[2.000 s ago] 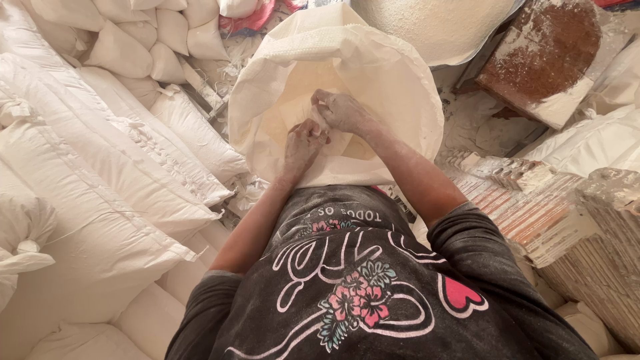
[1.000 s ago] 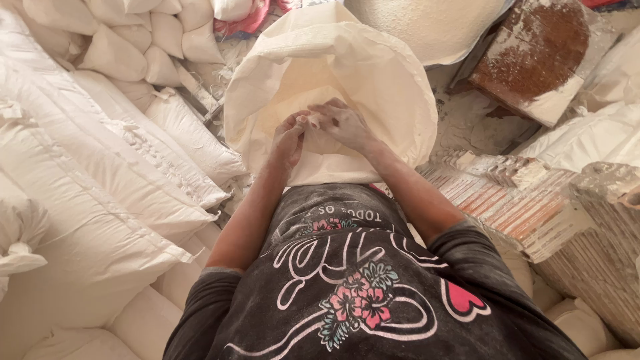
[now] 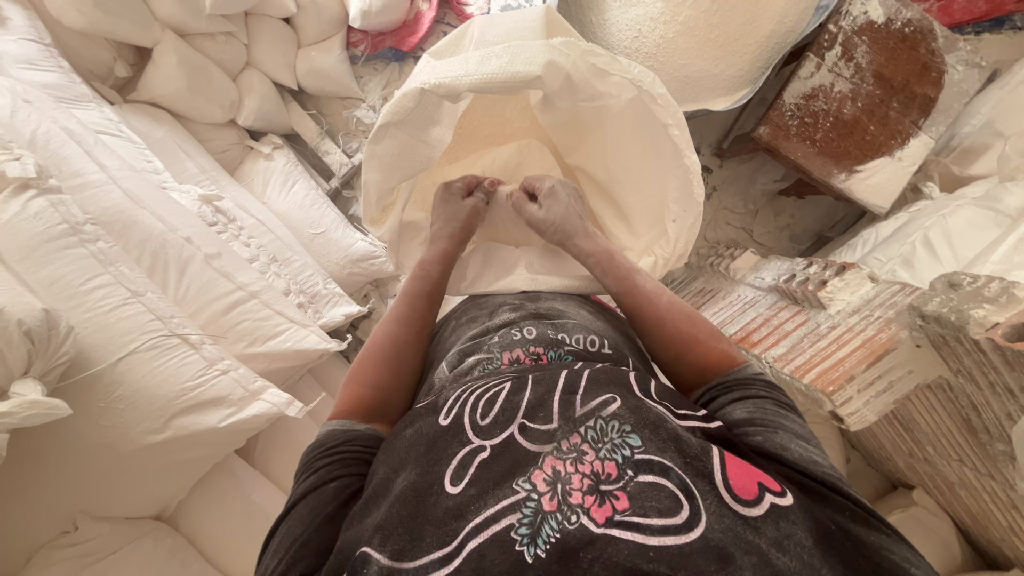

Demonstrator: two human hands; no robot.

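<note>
A big white woven sack (image 3: 640,176) stands with its mouth wide and its rim folded outward, right in front of my body. Pale powder or flour (image 3: 488,132) shows inside it. Over the mouth, my left hand (image 3: 464,206) and my right hand (image 3: 550,206) are closed a short way apart, knuckles up. Each pinches the top edge of a thin pale bag (image 3: 504,228), which hangs between and below them inside the sack. How full this bag is cannot be told. Both hands are dusted with powder.
Small filled bags (image 3: 268,52) lie heaped at the upper left, with large white sacks (image 3: 136,320) below. A basin of powder (image 3: 696,40) is beyond the sack. A brown wooden board (image 3: 856,96) and hollow bricks (image 3: 816,320) lie to the right.
Two seconds ago my hands were at different heights, the right one higher; one second ago they were together. Now they are level and apart, with the pale bag's edge between them.
</note>
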